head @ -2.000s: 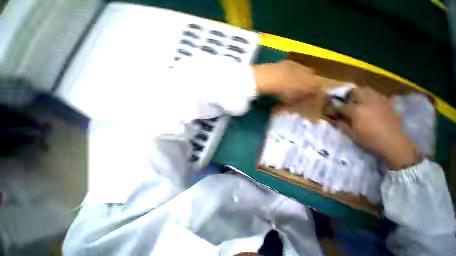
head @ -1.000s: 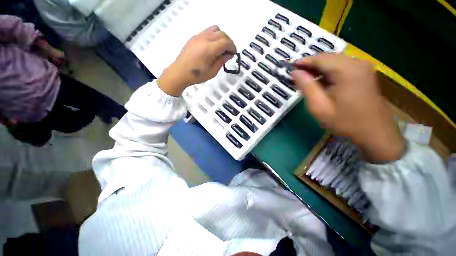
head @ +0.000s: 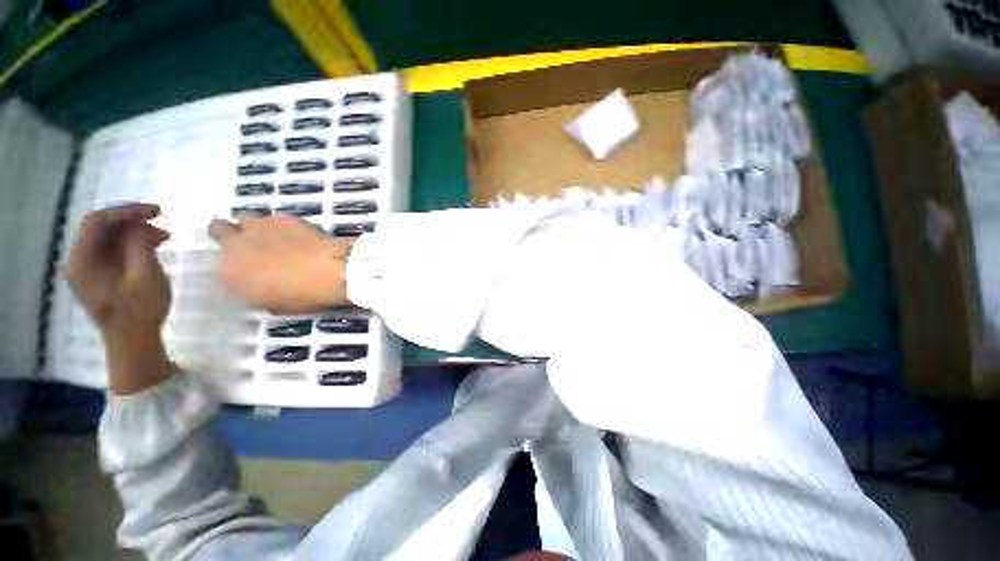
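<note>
The white slotted tray (head: 389, 263) lies at the left, with dark frame parts (head: 356, 186) on edge in its right-hand columns. My left hand (head: 121, 279) is raised over the tray's left part, fingers bent and blurred; no part shows clearly in it. My right hand (head: 285, 263) reaches left across the tray, palm down, over the edge of the filled columns; its fingertips are blurred and what they hold cannot be told. The shallow carton (head: 526, 142) holds white wrapped packets (head: 757, 186) in tight rows, partly hidden by my right sleeve. One white packet (head: 604, 124) lies flat inside.
A deep brown carton (head: 927, 219) with white sheets (head: 985, 164) stands at the right edge. A white tray holding dark parts (head: 970, 27) is at the upper right. White trays (head: 27, 241) stand at the far left. Yellow strips (head: 439, 77) mark the green bench.
The view has swung right, bringing the whole carton into sight. My right hand has moved left over the tray, nearer my left hand. The dark frame in my left hand no longer shows.
</note>
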